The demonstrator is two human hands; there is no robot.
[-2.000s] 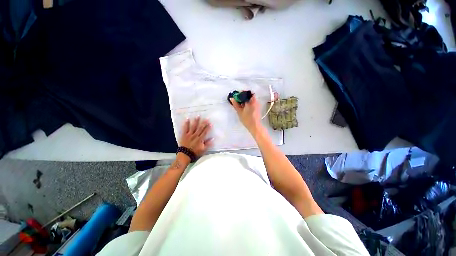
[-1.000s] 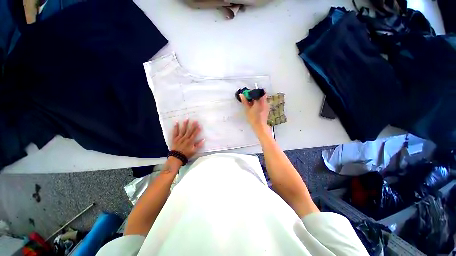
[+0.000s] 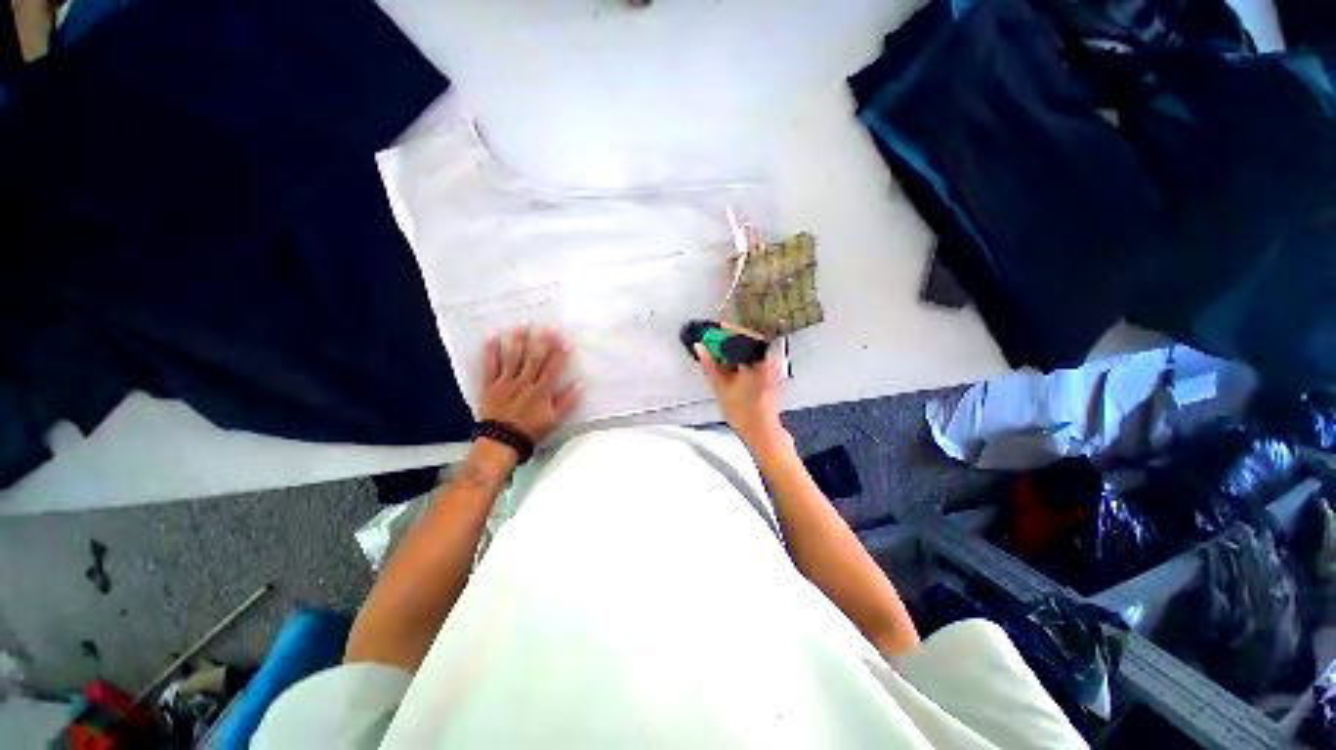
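The white pattern template (image 3: 586, 264) lies on the table in front of me, its curved edge at the upper left. My left hand (image 3: 523, 384) lies flat on its lower left part, fingers apart, a dark bead bracelet at the wrist. My right hand (image 3: 747, 393) holds a black marker with a green middle band (image 3: 722, 344) over the template's lower right part. The camouflage-look weight (image 3: 780, 283) rests at the template's right edge, with thin pale pink-white loops (image 3: 740, 242) beside it. Whether the marker touches the template cannot be told.
Large dark cloth (image 3: 220, 220) lies at the left, touching the template's left side. A dark navy pile (image 3: 1026, 191) is at the right, with a small dark patch (image 3: 942, 279) by its edge. The white table (image 3: 659, 88) ends at my body. Metal-framed bins (image 3: 1172, 677) stand lower right.
My right hand has moved the marker from the template's upper right part towards its near edge, uncovering the pale loops. My left hand stays flat on the template. The whole view has shifted.
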